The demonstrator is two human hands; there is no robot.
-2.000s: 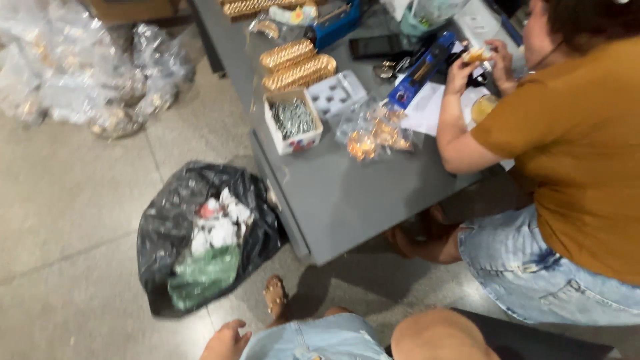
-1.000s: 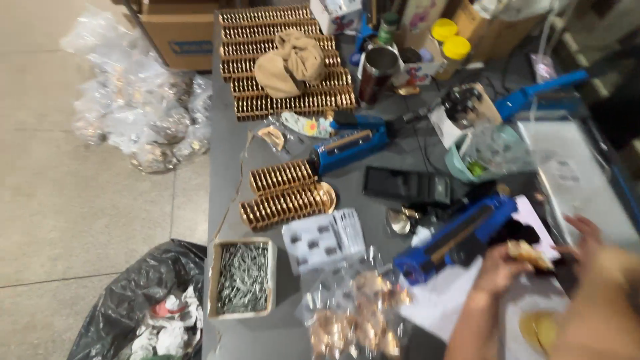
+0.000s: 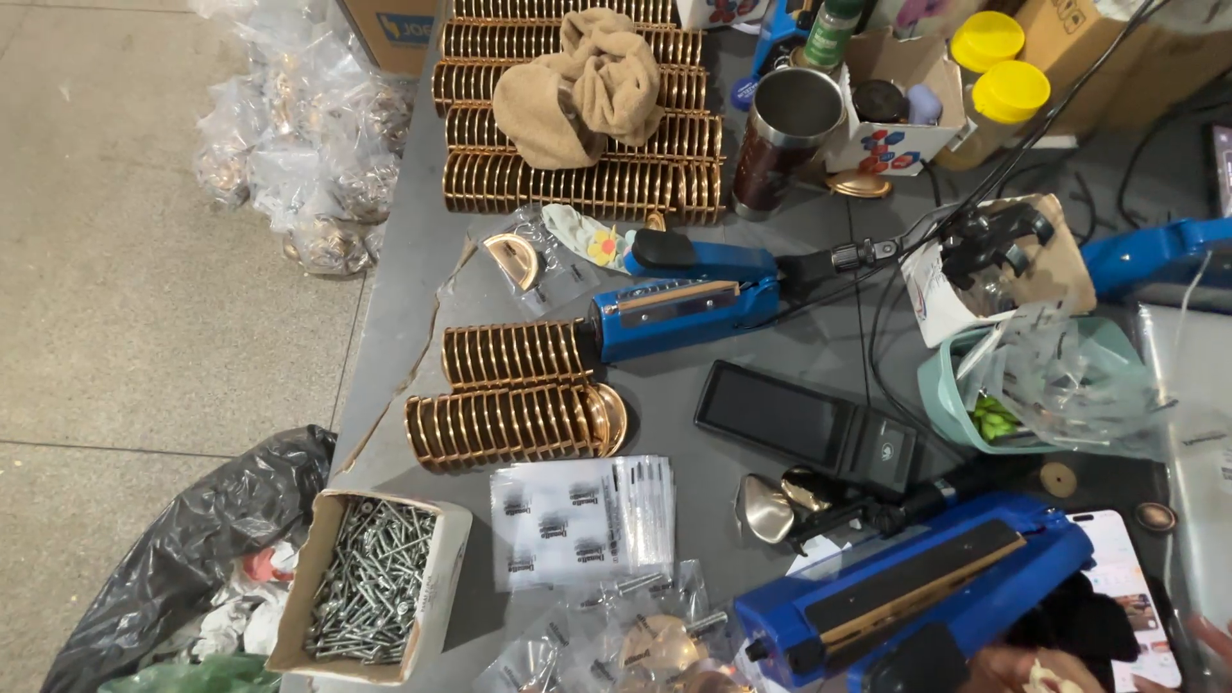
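Note:
Neither of my hands is in view. On the grey table stand a box of screws (image 3: 371, 582), a stack of small printed plastic bags (image 3: 582, 520) and filled clear bags with copper-coloured parts (image 3: 654, 645). Two rows of copper-coloured half-round pieces (image 3: 505, 423) lie beside a blue impulse sealer (image 3: 683, 313). A second blue sealer (image 3: 914, 587) is at the lower right. Next to it, at the bottom edge, a co-worker's hand (image 3: 1035, 669) holds something small and pale. A loose half-round piece (image 3: 513, 260) lies on a clear bag.
More rows of copper-coloured pieces (image 3: 577, 188) carry a beige cloth (image 3: 587, 91). Around them are a tumbler (image 3: 784, 144), cables, a card terminal (image 3: 804, 423), a teal basket (image 3: 948, 385) and a phone (image 3: 1121, 597). On the floor lie filled plastic bags (image 3: 298, 125) and a black rubbish bag (image 3: 212, 539).
The view has swung onto the tabletop and closer to it. My left hand, at the bottom edge two seconds ago, is out of view. Less of the co-worker shows now.

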